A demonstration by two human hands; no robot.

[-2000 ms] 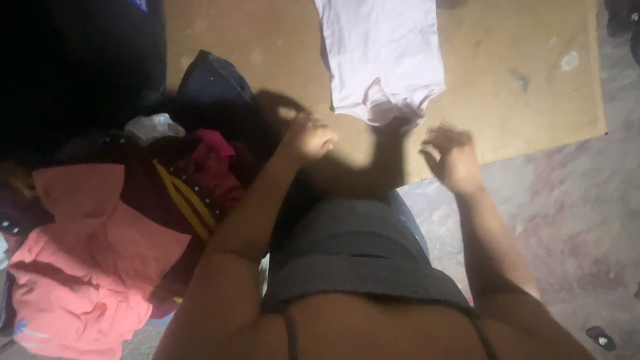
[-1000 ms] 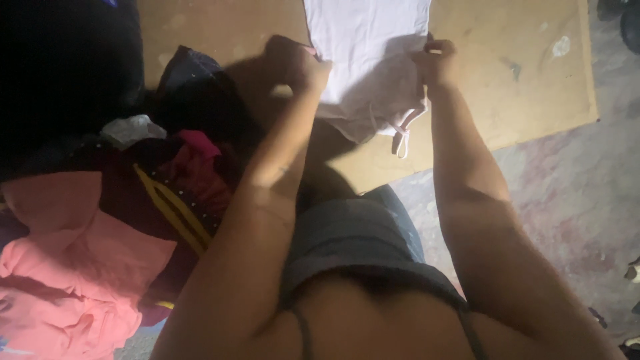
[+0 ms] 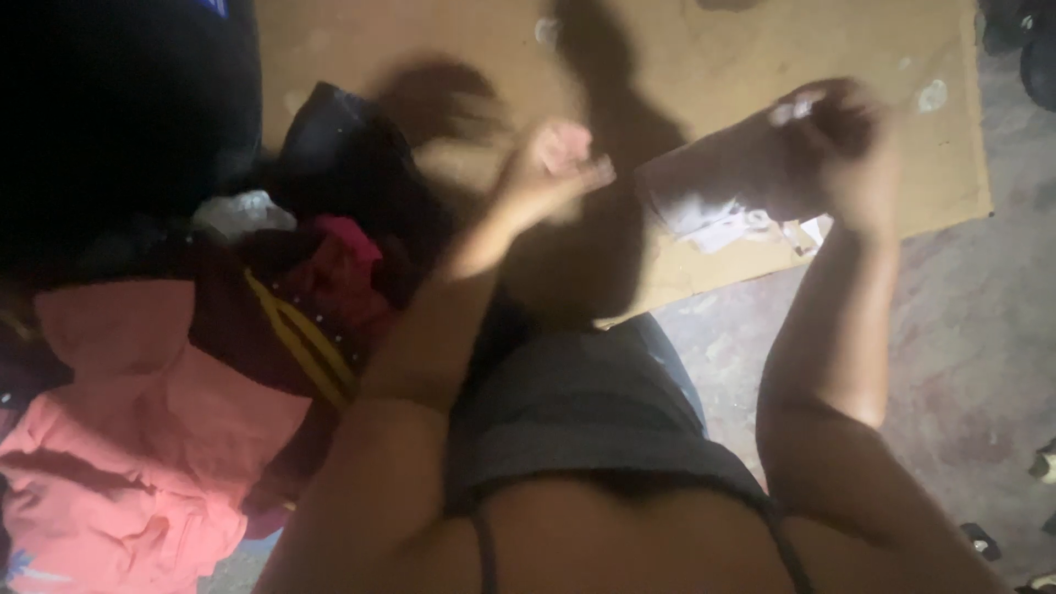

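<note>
The pale garment (image 3: 701,219) lies bunched or folded on the right part of the cardboard sheet (image 3: 792,41), partly in shadow. My right hand (image 3: 854,153) is over its right end and is blurred; whether the fingers grip the cloth cannot be told. My left hand (image 3: 569,161), with its fingers curled and blurred, is raised to the left of the garment, apart from it. Nothing can be made out for sure in the left hand. Dark shadows of the arms fall across the cardboard.
At the left lies a heap of clothes with a coral garment (image 3: 157,396), a dark red cloth with a yellow band (image 3: 305,338) and a crumpled translucent thing (image 3: 245,214). A large black object (image 3: 124,99) stands at the upper left. Small dark items lie on the concrete floor (image 3: 957,355).
The pale garment, laid out lengthwise between both hands a second ago, is now more compact and further right. My left hand has come away from it; my right hand has moved right.
</note>
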